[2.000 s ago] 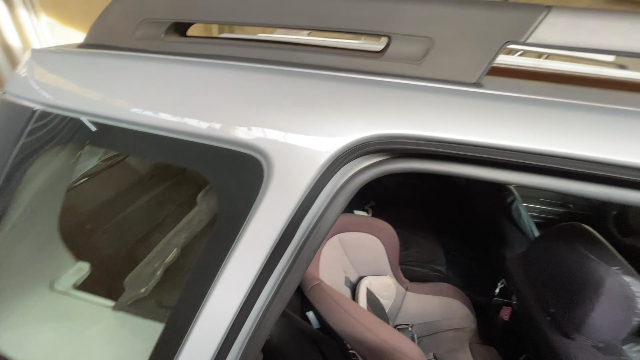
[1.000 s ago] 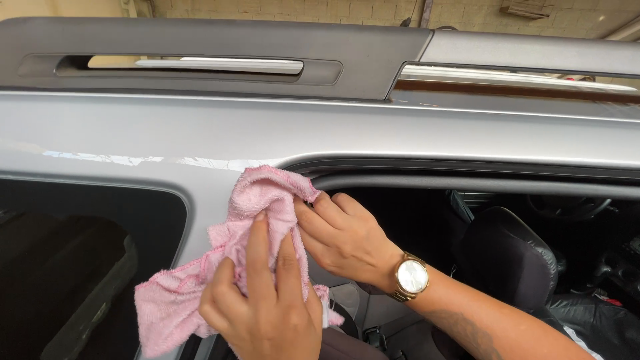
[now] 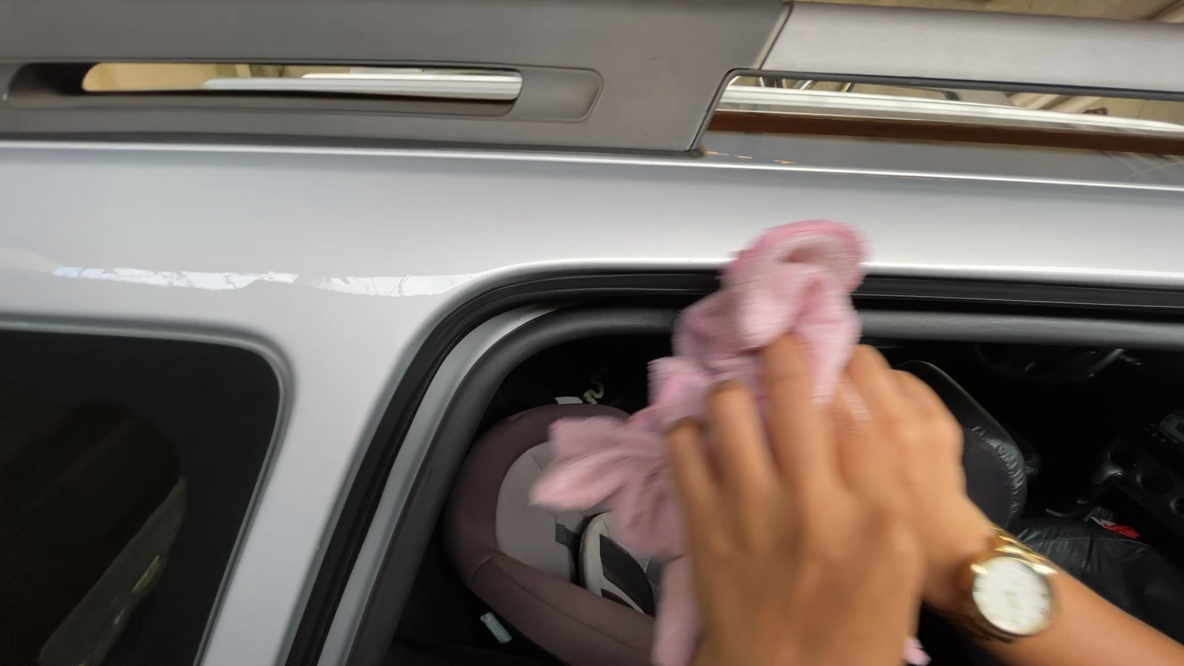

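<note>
A bunched pink terry cloth [image 3: 786, 296] lies against the upper edge of the door opening [image 3: 601, 268] of a silver car. My left hand [image 3: 805, 518] grips it from below, back of the hand toward me, and the fingers are blurred. Behind it and to the right, my right hand [image 3: 906, 444] holds the cloth's right side, its fingertips partly hidden. A gold wristwatch [image 3: 1010, 592] is on the right wrist. The cloth's lower folds hang in front of the opening.
Above runs a grey roof rail [image 3: 647, 83]. A dark rear side window [image 3: 120, 481] is at the left. Inside the car are a mauve and grey child seat [image 3: 490, 518] and a black front seat [image 3: 994, 453], partly behind my hands.
Two seconds ago neither hand was in view. Since one second ago, both hands and the cloth have moved right along the top of the door opening, away from its rear corner.
</note>
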